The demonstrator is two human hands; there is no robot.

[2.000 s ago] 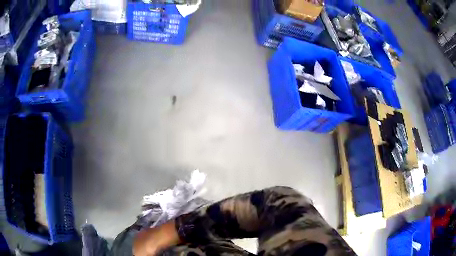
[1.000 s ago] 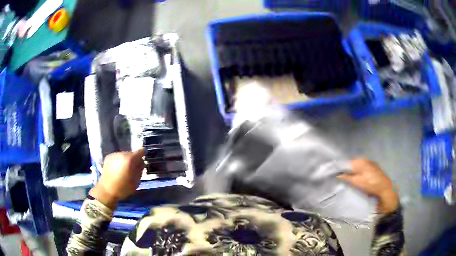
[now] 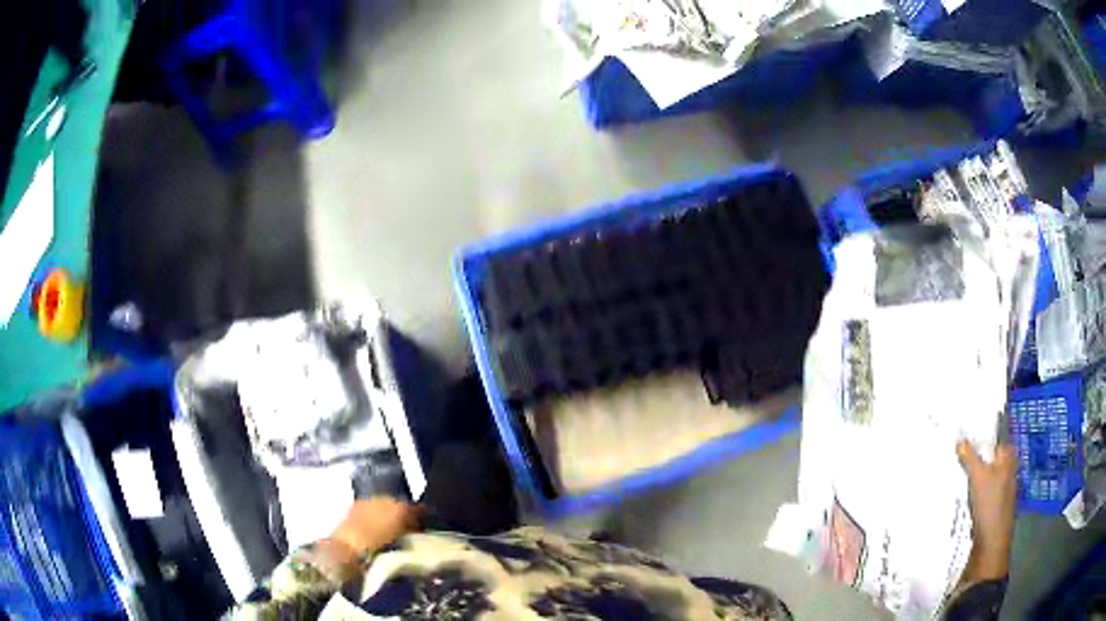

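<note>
My right hand (image 3: pixel 992 497) is at the right, closed on the edge of newspaper sheets (image 3: pixel 910 400) that hang spread open beside the middle crate. Print and small colour pictures show on them. My left hand (image 3: pixel 374 524) is at the lower left, over the front part of a newspaper-lined crate (image 3: pixel 400 406). Its fingers are blurred, and I cannot tell whether it holds anything. White paper (image 3: pixel 297 382) lies on top in that crate. A blue crate (image 3: pixel 631 495) in the middle holds dark rows of parts (image 3: pixel 643 291) and a tan patch at its front.
A green-topped table (image 3: pixel 73 194) with a yellow-and-red tape roll (image 3: pixel 58 305) is at the left. A blue stool (image 3: pixel 249 73) stands behind. A crate with crumpled newspaper (image 3: pixel 703 43) is at the back. Newspaper stacks (image 3: pixel 1073 303) and a perforated blue crate (image 3: pixel 1045 443) are at the right.
The view has shifted, and the crates appear lower. The newspaper in my right hand has moved right and now hangs open. My left hand stays by the lined crate, lower in view.
</note>
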